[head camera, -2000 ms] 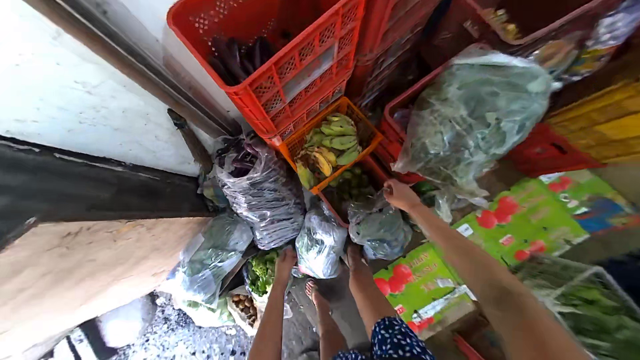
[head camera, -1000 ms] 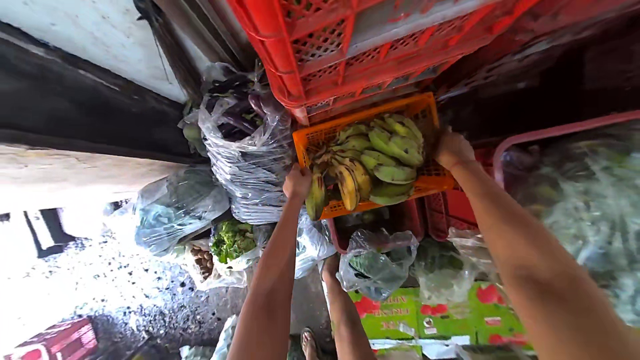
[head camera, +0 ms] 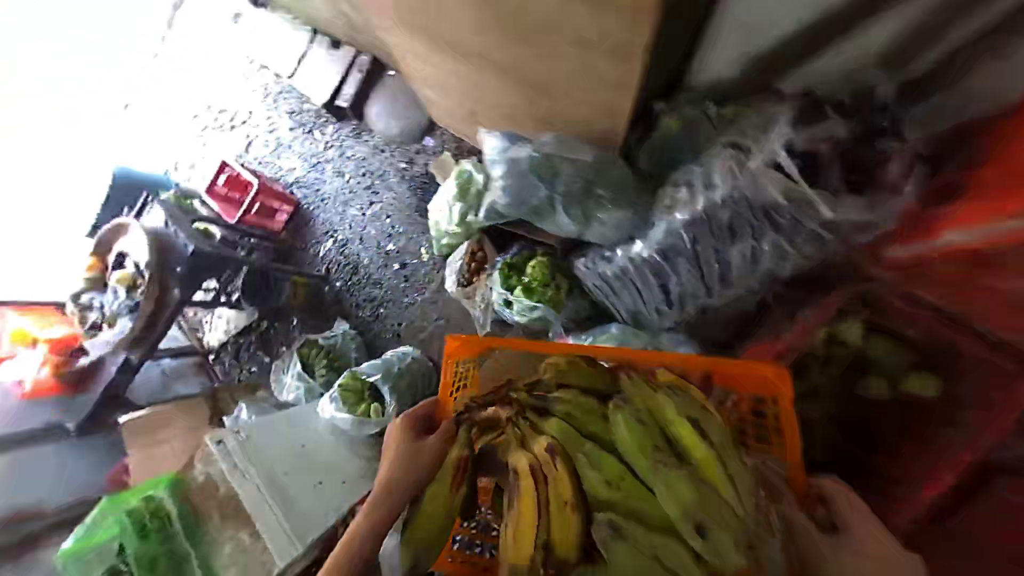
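Note:
An orange plastic crate (head camera: 624, 349) of green and yellowing bananas (head camera: 640, 448) fills the lower middle of the head view. My left hand (head camera: 416, 452) grips its left side, close to the yellowing bunch. My right hand (head camera: 852, 528) holds the right side, blurred at the lower right, with its fingers partly hidden by the crate. Beyond the far rim lie a plastic bag of leafy greens (head camera: 534, 280), a small bag of brown produce (head camera: 474, 268) and a large clear bag of dark long produce (head camera: 704, 248).
A red crate (head camera: 960, 344) with green produce stands at the right. Two bags of green vegetables (head camera: 364, 392) sit left of my left hand, near a pale flat board (head camera: 304, 472). Farther off are a small red crate (head camera: 252, 196) on gravelly ground and a brown panel (head camera: 528, 64).
Two seconds ago the banana crate sat below the stacked red crates; now both hands hold it away from them, close in front of me. The view has swung strongly left.

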